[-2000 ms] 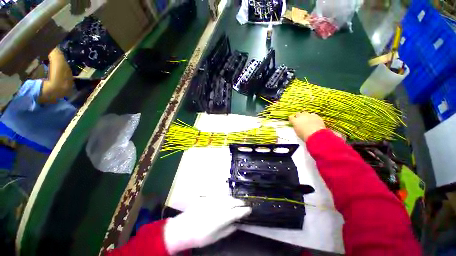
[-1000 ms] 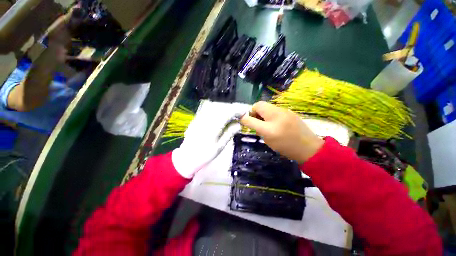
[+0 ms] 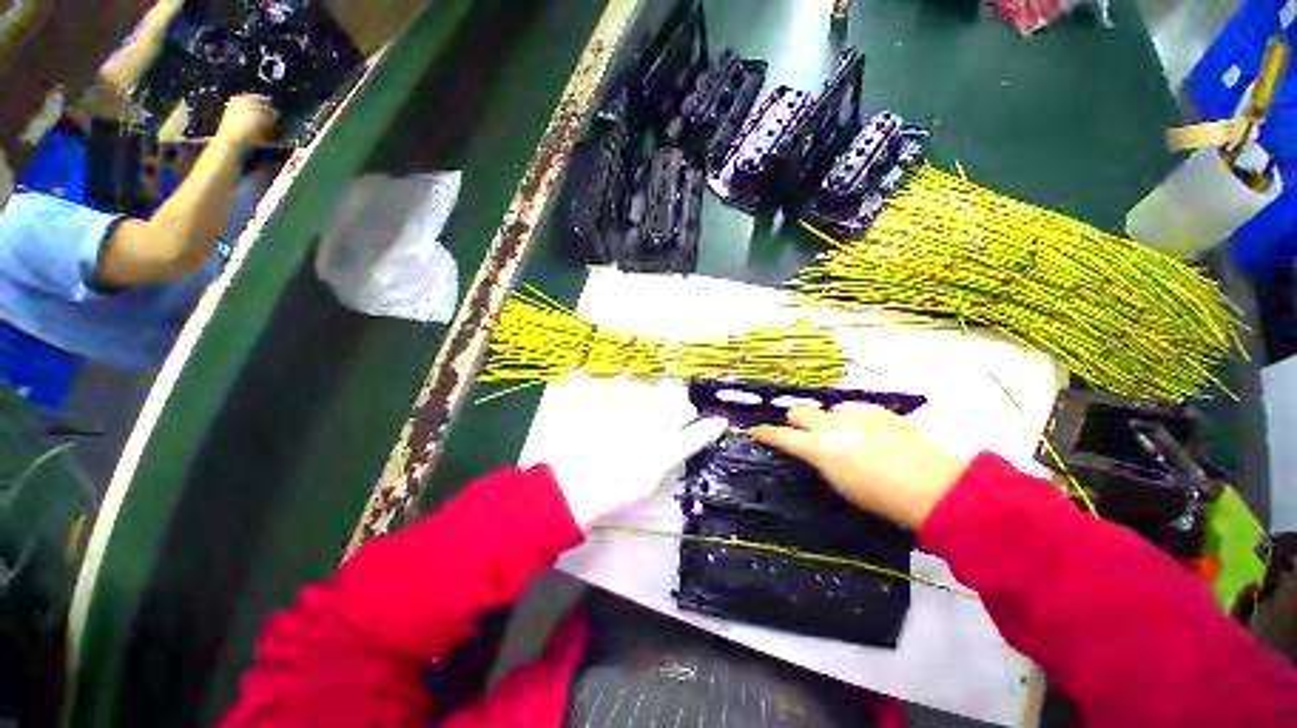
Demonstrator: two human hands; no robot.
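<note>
Black plastic housings (image 3: 797, 590) lie side by side on the white sheet (image 3: 590, 427), with a panel of round holes (image 3: 889, 400) along their far edge. One yellow-green wire (image 3: 775, 548) lies across the nearer part. My left hand (image 3: 626, 467), in a white glove, has its fingertips at the housing's far left part. My bare right hand (image 3: 868, 455) is over the far part, its fingertips close to the left ones. Whether either hand pinches a wire is too blurred to tell. A small wire bundle (image 3: 654, 353) lies just beyond the panel.
A large wire pile (image 3: 1024, 277) lies behind right. Black housings (image 3: 662, 206) stand in a row behind the sheet. At right are a black stand (image 3: 1131, 448), the lime-green soldering gun (image 3: 1235, 548) and a white holder cup (image 3: 1202, 199). A plastic bag (image 3: 391, 249) lies on the belt; a person works beyond it.
Both hands went to the small wire bundle, then came back towards me onto the far part of the housings. The long wire still lies across the nearer part. The view has shifted slightly.
</note>
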